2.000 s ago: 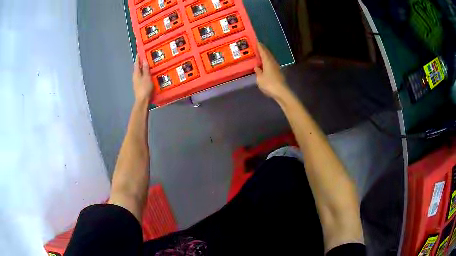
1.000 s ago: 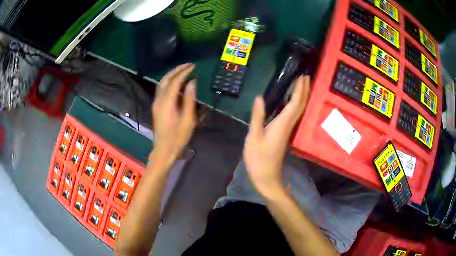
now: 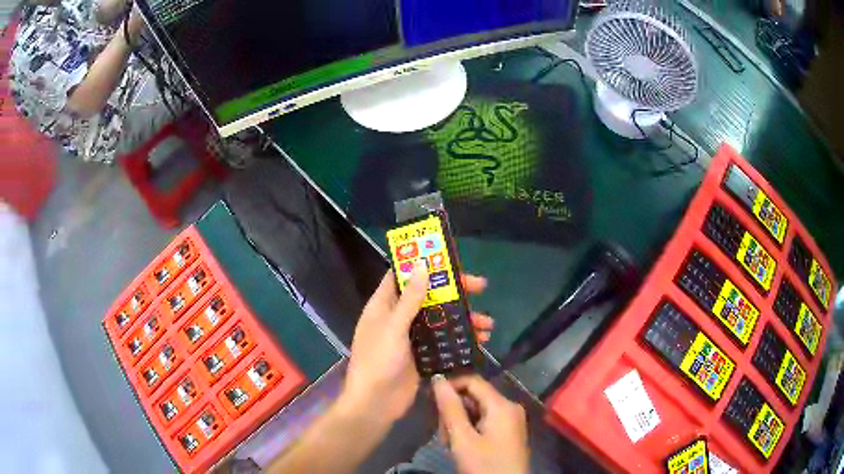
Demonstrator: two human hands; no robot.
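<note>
A keypad phone (image 3: 433,310) with a yellow screen sticker stands upright in my left hand (image 3: 384,347), whose thumb lies on the screen and whose fingers show at the phone's right side. A clear strip sticks out at the phone's top end. My right hand (image 3: 481,421) pinches something small at the phone's bottom end, with thumb and finger closed; it looks like the cable's plug, mostly hidden by the fingers.
Phone tray (image 3: 592,393) at right with keypad phones and a white label slip (image 3: 631,405). Black barcode scanner (image 3: 569,301) beside it. Mouse mat (image 3: 546,176), monitor (image 3: 305,79), fan (image 3: 641,57) behind. Tray of orange phone backs (image 3: 222,412) at left. Red stool (image 3: 159,190); person's arm (image 3: 102,79) upper left.
The phone from the bench is now in my left hand. My right hand has moved from beside the scanner to the phone's bottom end. The view has shifted, showing the monitor and fan.
</note>
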